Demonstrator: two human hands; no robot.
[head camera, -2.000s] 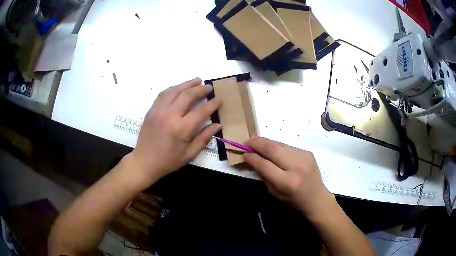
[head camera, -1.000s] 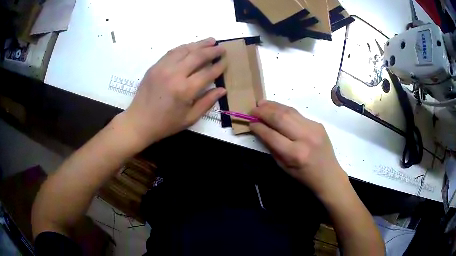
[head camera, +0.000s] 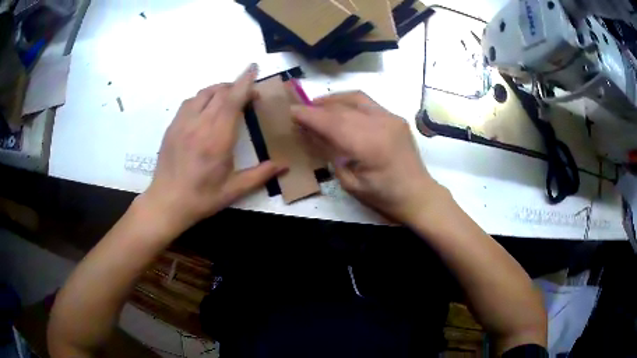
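A tan panel with black edges (head camera: 259, 137) lies near the table's front edge. A plain tan card template (head camera: 280, 126) lies lengthwise on top of it, its lower end jutting past the panel. My left hand (head camera: 202, 147) rests at their left side, fingertips at the top left and thumb on the template's lower left, pressing them down. My right hand (head camera: 370, 143) holds a pink marking pen (head camera: 300, 91) over the template's upper right, its tip near the panel's top black edge. The right hand covers much of the panel's right side.
A fanned pile of black-edged tan panels (head camera: 311, 19) lies behind. At the right stands a white sewing machine (head camera: 534, 35) with a metal bed plate (head camera: 461, 105). Black scissors (head camera: 561, 168) lie beside it. Small offcuts (head camera: 119, 104) and printed ruler marks (head camera: 545, 217) show on the white table (head camera: 91, 140).
My right hand and the pen have moved from the template's lower end up to its top. The left hand still holds the template and panel, now more tilted. The camera view has shifted.
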